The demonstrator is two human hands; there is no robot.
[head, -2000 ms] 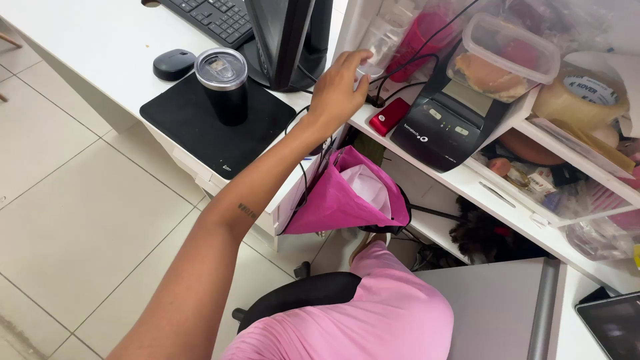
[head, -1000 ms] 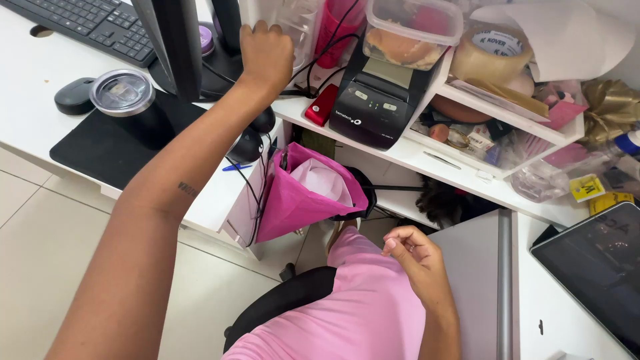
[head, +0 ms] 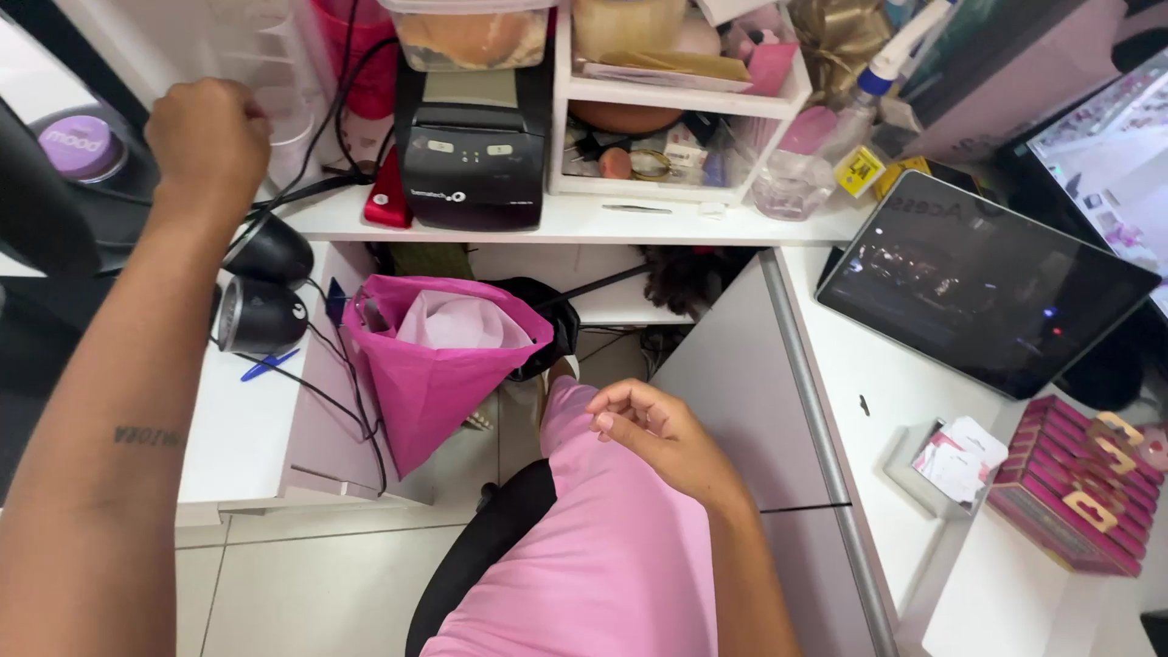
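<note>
My left hand (head: 208,137) reaches to the upper left with its fingers curled, beside clear plastic cups (head: 285,109); whether it grips one of them I cannot tell. Near it lie black cables (head: 333,182) and two small black speakers (head: 265,315). My right hand (head: 659,429) hovers over my pink-clad leg (head: 602,547), fingers loosely bent and apart, holding nothing. Between the hands a pink bag (head: 438,383) with pale material inside hangs below the shelf edge. Above it stand a black receipt printer (head: 473,164) and a red object (head: 390,196).
A white organizer (head: 675,192) and a spray bottle (head: 853,119) stand on the shelf. To the right are a dark tablet screen (head: 985,283), a small card box (head: 954,465) and a striped pink box (head: 1077,484). A blue pen (head: 269,365) lies left of the bag.
My right hand, not visible two seconds ago, came into view above my leg and remains there. My left hand stays near the clear cups. The view has swung to the right.
</note>
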